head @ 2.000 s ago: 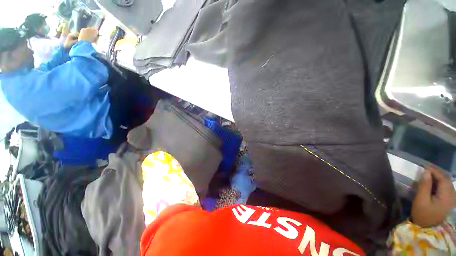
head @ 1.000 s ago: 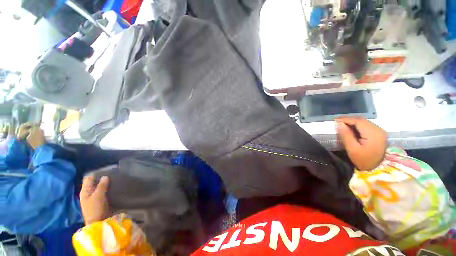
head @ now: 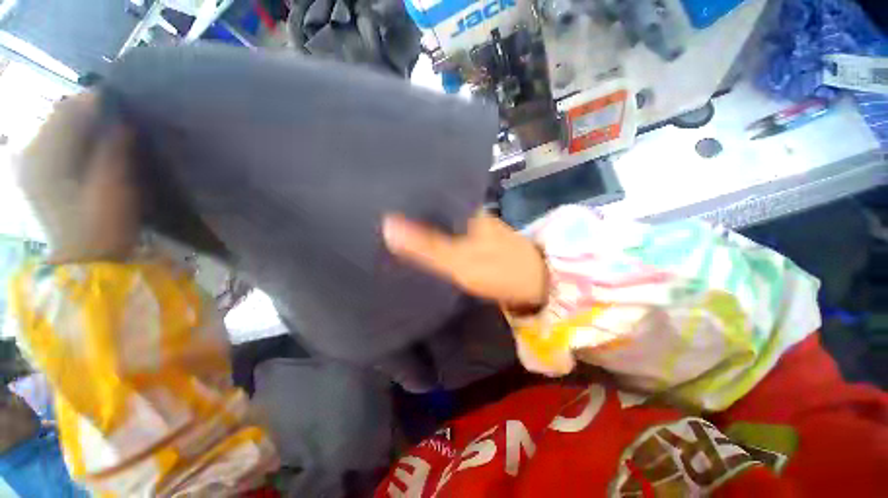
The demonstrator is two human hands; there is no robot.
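Note:
A dark grey garment piece (head: 321,185) is held up in front of me, blurred by motion, and covers much of the table. My left hand (head: 83,185) is blurred at the upper left and grips the piece's left end. My right hand (head: 477,258) lies over the right part of the piece, thumb stretched out; whether its fingers pinch the cloth cannot be told. The white and blue overlock machine (head: 477,29) with "JACK" lettering stands behind, its needle area partly beside the cloth's right edge.
The machine bed plate (head: 565,190) is by my right wrist. Small red and dark snips (head: 789,119) lie to the right, near blue striped cloth (head: 828,44) with a white tag. More grey cloth (head: 326,418) hangs below the table edge. Part of another person (head: 39,457) shows lower left.
My left hand has come up from below the table and taken hold of grey cloth. My right hand has moved left from beside the bed plate onto the cloth. The view has turned right.

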